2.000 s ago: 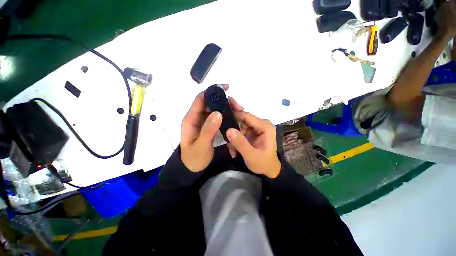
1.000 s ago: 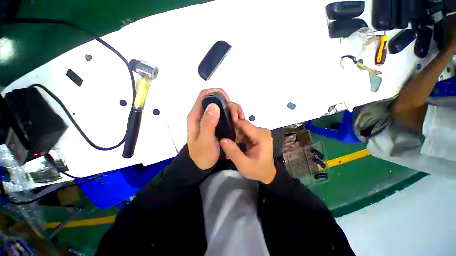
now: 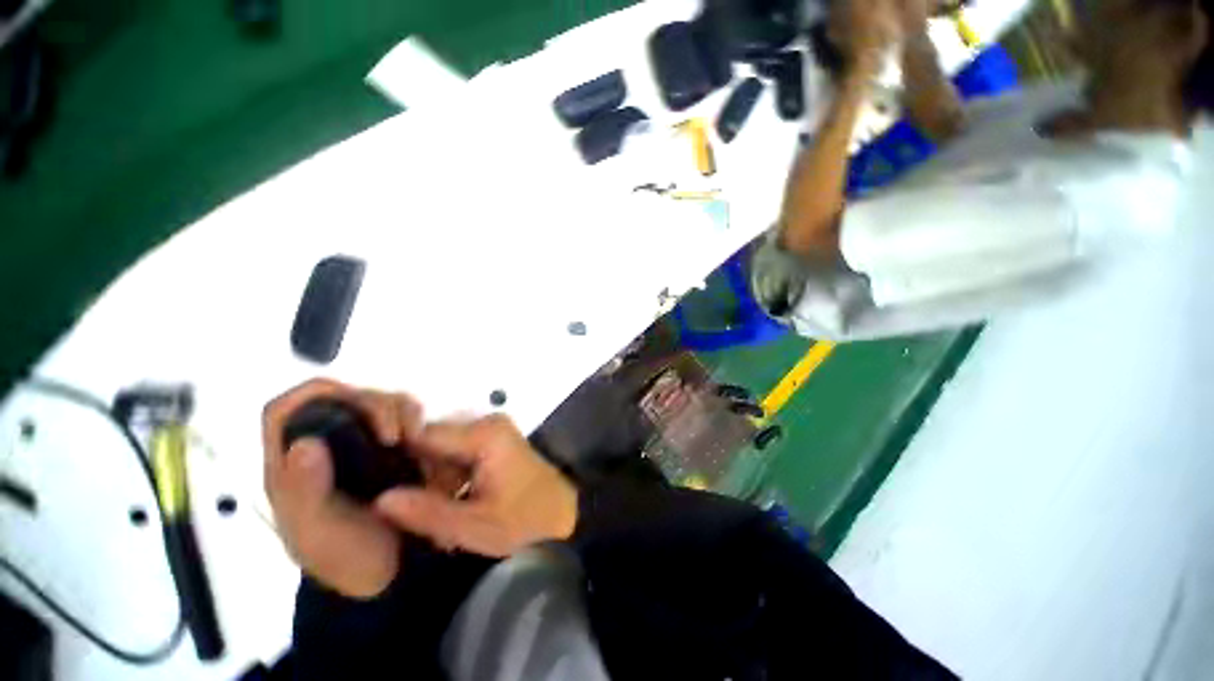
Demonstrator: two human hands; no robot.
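My left hand (image 3: 324,512) and my right hand (image 3: 495,490) hold a black plastic housing (image 3: 349,450) between them over the near edge of the white bench (image 3: 439,266). The left fingers wrap its far side with the thumb on top; the right fingers grip its right end. The housing is blurred and partly covered by fingers. Another black housing part (image 3: 328,309) lies alone on the bench beyond my hands.
A hammer (image 3: 181,519) and a black cable (image 3: 80,643) lie at left. More black housings (image 3: 590,99), an orange-handled tool (image 3: 696,146) and a pale teal piece (image 3: 719,213) lie at the back. A co-worker (image 3: 959,240) sits at right. Small black discs (image 3: 498,398) dot the bench.
The view has swung to the right, so the bench items appear further left and more of the co-worker shows. The housing is still in both hands and now appears tilted more sideways.
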